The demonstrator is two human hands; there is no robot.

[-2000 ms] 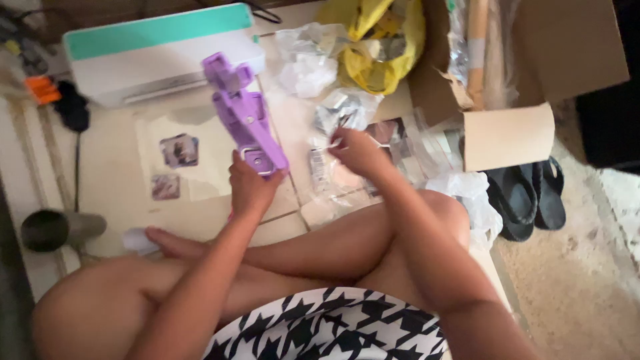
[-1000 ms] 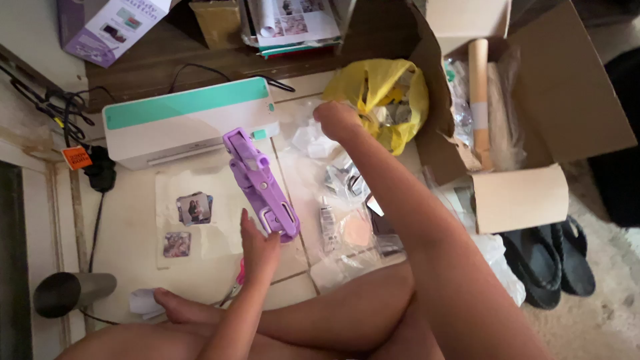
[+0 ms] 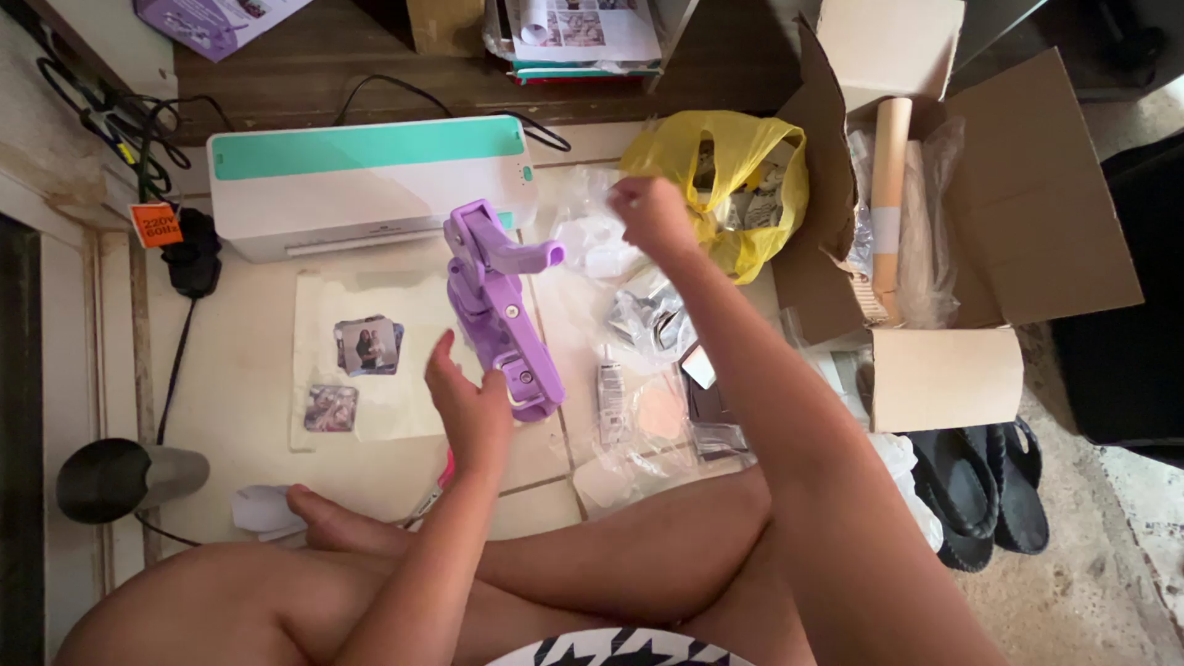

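A purple lever-type hand press (image 3: 504, 314) stands on the tiled floor in front of a white and mint laminator (image 3: 370, 185). My left hand (image 3: 472, 398) is beside the lower end of the press, thumb and fingers apart; whether it touches the press is unclear. My right hand (image 3: 652, 213) is over clear plastic bags (image 3: 592, 240), close to a yellow plastic bag (image 3: 758, 185), with its fingers curled; whether something small is in it cannot be seen. Small printed photos (image 3: 368, 347) lie on a pale sheet (image 3: 416, 398) left of the press, with one more photo (image 3: 330, 408) below them.
An open cardboard box (image 3: 1017, 213) holding a brown paper tube (image 3: 891, 185) stands at the right, near black sandals (image 3: 967, 481). A tube with printing (image 3: 610, 398) lies among plastic packets. Scissors (image 3: 435, 486) are near my left forearm. A dark cup-like object (image 3: 129, 481) lies far left.
My right hand has moved from the small plastic packets up to the yellow bag's side. My left hand, earlier at the base of the press, now has its fingers spread. The view has shifted.
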